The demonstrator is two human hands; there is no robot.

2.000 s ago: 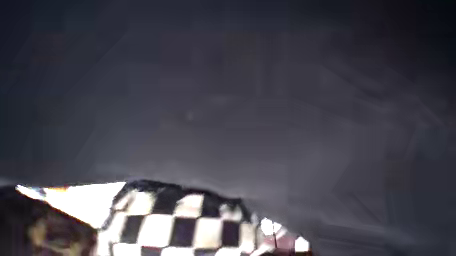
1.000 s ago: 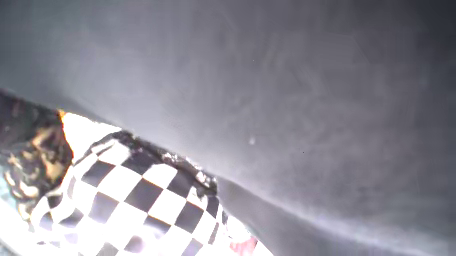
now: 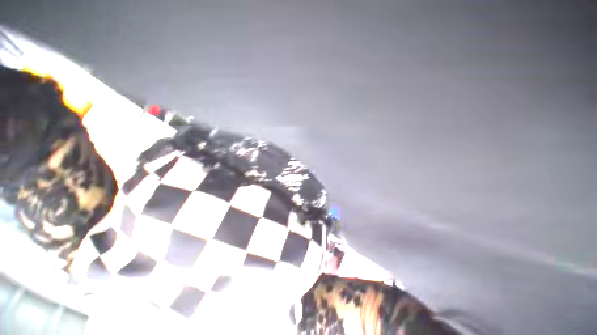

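A large blurred plain grey surface (image 3: pixel 406 131) fills the upper and right part of the view, very close to the camera. It may be the black garment, but I cannot tell. Below it is the black-and-white checkered apron (image 3: pixel 203 216). A black lace sleeve (image 3: pixel 65 190) shows at the left edge, and another lace sleeve (image 3: pixel 366 307) at the lower right. No hand shows clearly; both are out of the picture or hidden. I see no needle, thread or button.
A dark, mottled band with bright glints (image 3: pixel 262 160) lies along the apron's upper edge. A white overexposed strip (image 3: pixel 111 124) shows between the left sleeve and the grey surface, with a small red spot (image 3: pixel 155 110) beside it.
The grey surface looks lighter and covers less of the lower left. More of the apron, the mottled band and the left sleeve shows. The lower-right sleeve has come into view.
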